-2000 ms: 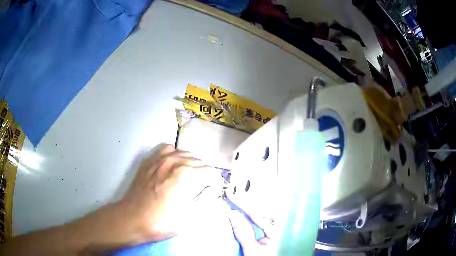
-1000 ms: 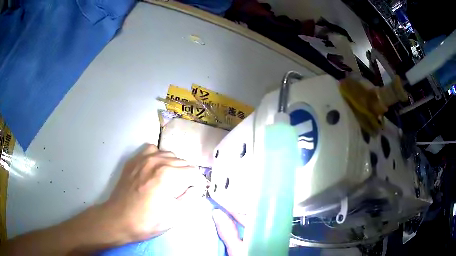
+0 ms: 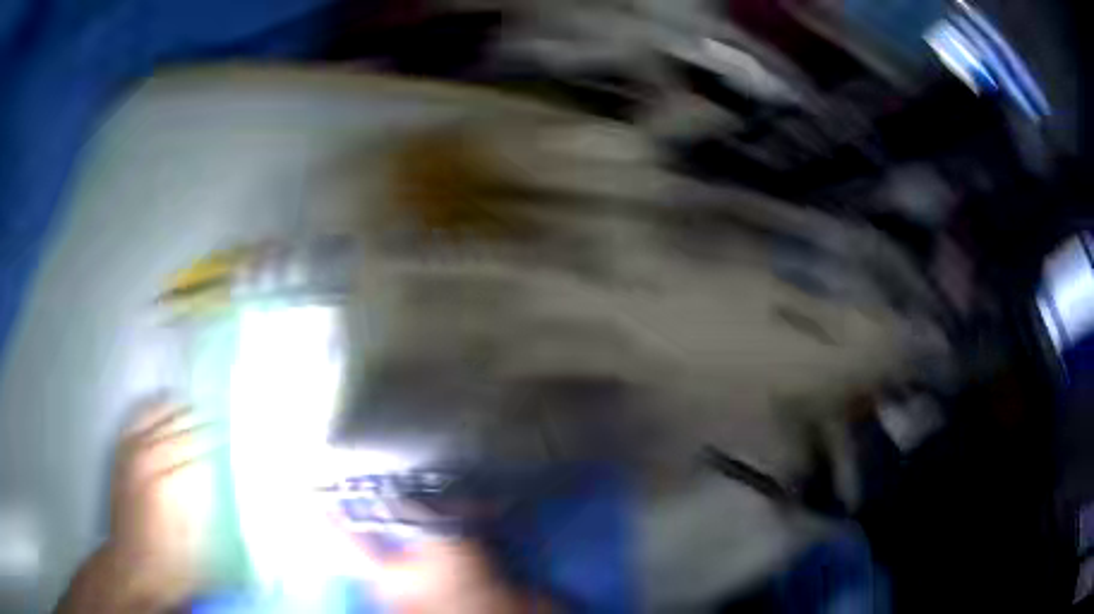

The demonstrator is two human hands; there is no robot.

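The view is strongly blurred. My left hand [image 3: 156,492] is at the lower left, beside the green lamp tube [image 3: 214,468] and its white glare, which hide part of it. My right hand [image 3: 438,578] is at the bottom, below the sewing machine [image 3: 540,312], cut off by the lower edge. Blue cloth [image 3: 576,528] lies just right of my right hand, and a little blue also shows below the glare. Whether either hand grips the cloth cannot be told. The needle area is lost in glare and blur.
The white table [image 3: 132,180] extends at the left, with blue cloth [image 3: 36,144] beyond its left edge. Yellow tape [image 3: 204,278] lies above the lamp. The machine spans the middle. Dark, blurred clutter fills the back and right.
The view has swung right, so the machine, lamp and both hands appear further left. My right hand shows more from behind the lamp. Everything has become blurred.
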